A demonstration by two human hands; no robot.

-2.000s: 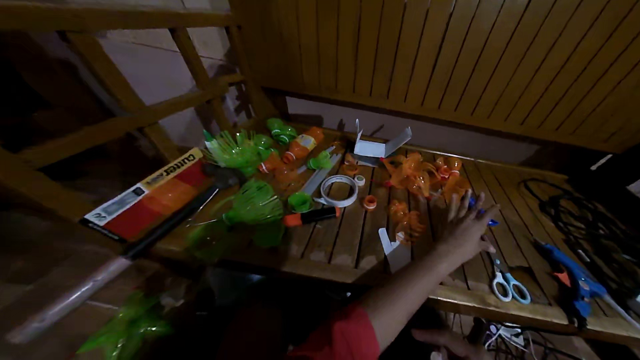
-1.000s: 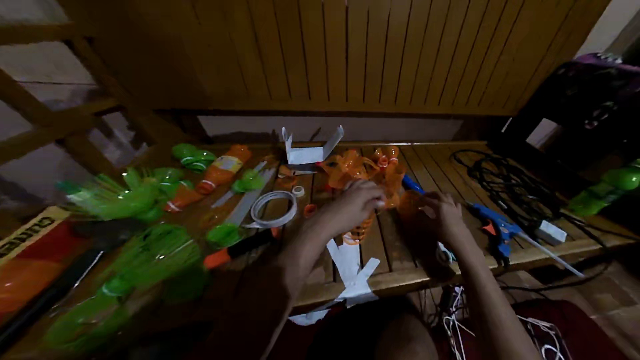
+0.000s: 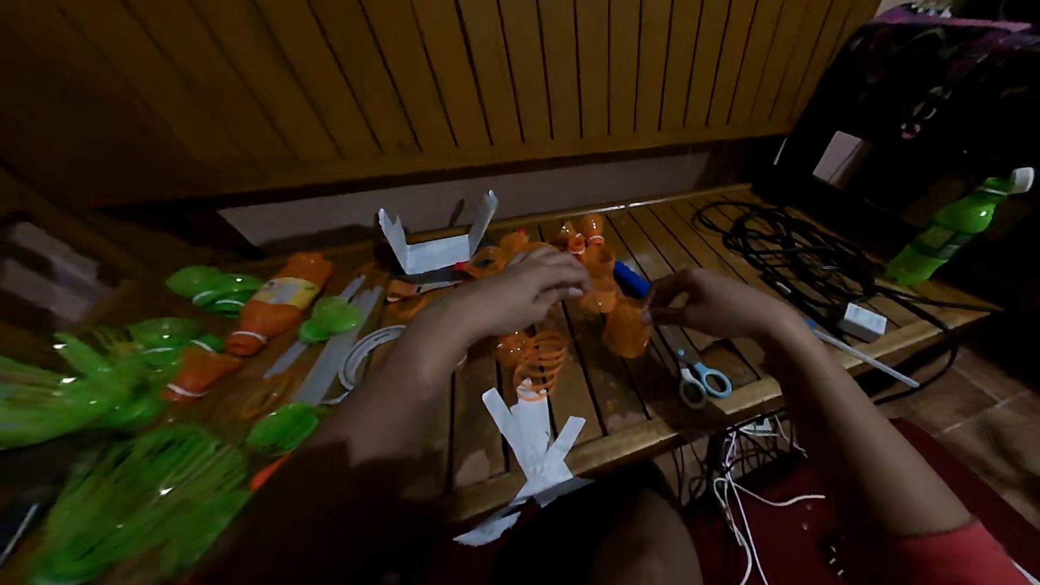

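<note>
My right hand point(image 3: 691, 305) pinches the edge of a translucent orange plastic piece point(image 3: 626, 329), cut from a bottle, low over the slatted wooden bench. My left hand point(image 3: 540, 284) is over the orange bottle pieces with its fingers bent; whether it grips one is unclear. Behind the hands lie a blue cylindrical object point(image 3: 631, 279) and small orange bottle tops point(image 3: 593, 227). A coiled orange strip point(image 3: 540, 364) rests below my left hand, above a cut white paper piece point(image 3: 532, 443) at the bench edge. Scissors point(image 3: 703, 382) with light blue and white handles lie below my right hand.
Cut green plastic pieces point(image 3: 146, 487) and an orange bottle point(image 3: 280, 301) are at left, near a roll of white tape point(image 3: 361, 357). A folded white card point(image 3: 439, 253) stands at the back. At right are black cables point(image 3: 780, 244), a white box point(image 3: 863, 322) and a green bottle point(image 3: 946, 231).
The view has shifted. Two seconds ago one hand reached over the bench near the orange pieces; now both hands are there. Since one second ago, my hands remain over these pieces.
</note>
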